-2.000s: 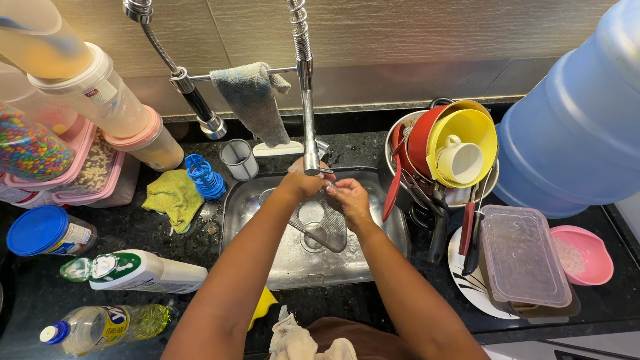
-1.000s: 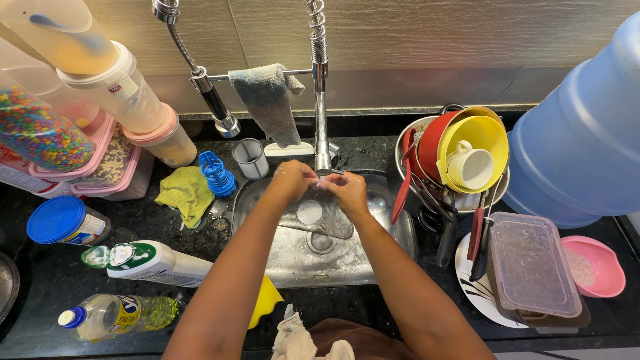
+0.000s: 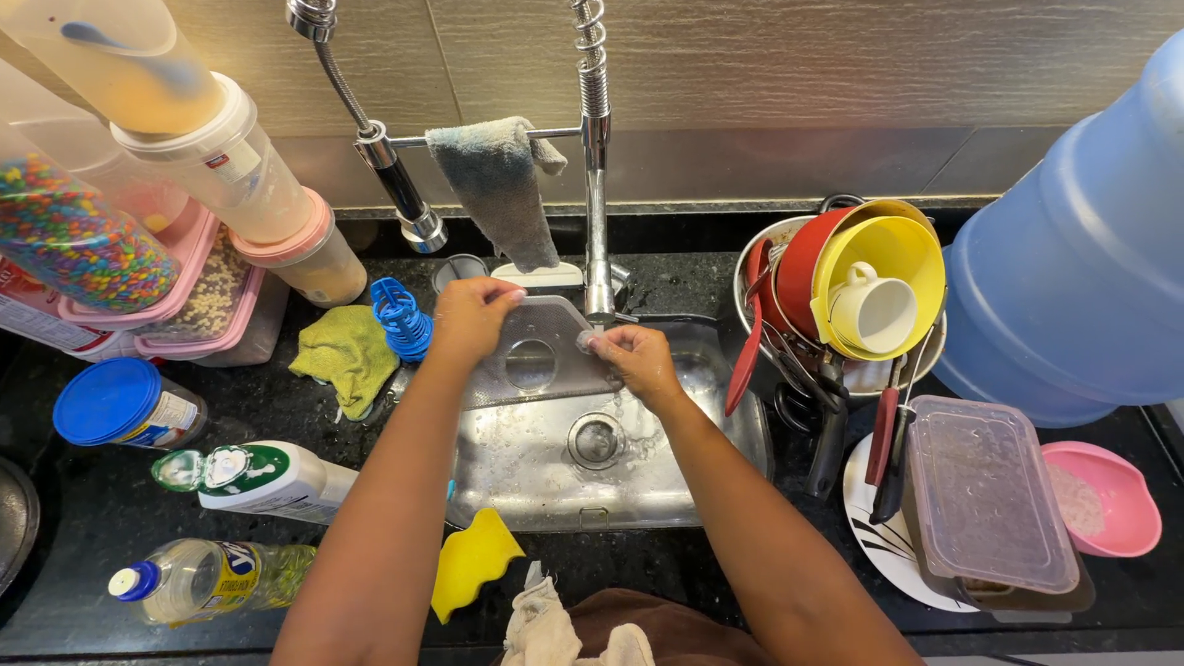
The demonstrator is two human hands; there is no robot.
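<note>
My left hand (image 3: 474,319) pinches the upper left edge of a flat translucent plate with a round hole (image 3: 495,361), held tilted over the steel sink (image 3: 647,499). At the plate's right side, close under the faucet spout (image 3: 599,301), my right hand (image 3: 640,359) holds a small clear piece between thumb and fingers; whether that piece is part of the plate I cannot tell. The sink drain (image 3: 596,440) lies below. Left of my left hand stand a blue plastic spiral item (image 3: 401,319) and a crumpled green cloth (image 3: 347,359).
Left: stacked food containers (image 3: 277,222), a green-capped white bottle (image 3: 277,481), a dish soap bottle (image 3: 213,578). Right: a bowl of dishes with a white mug (image 3: 874,310), a lidded plastic container (image 3: 990,490), a pink bowl (image 3: 1101,499), a large blue water jug (image 3: 1064,240). A yellow sponge cloth (image 3: 474,560) lies in front.
My hands were close together under the faucet and are now farther apart. The plate, lower in the sink before, is now raised, with my left hand at its upper edge.
</note>
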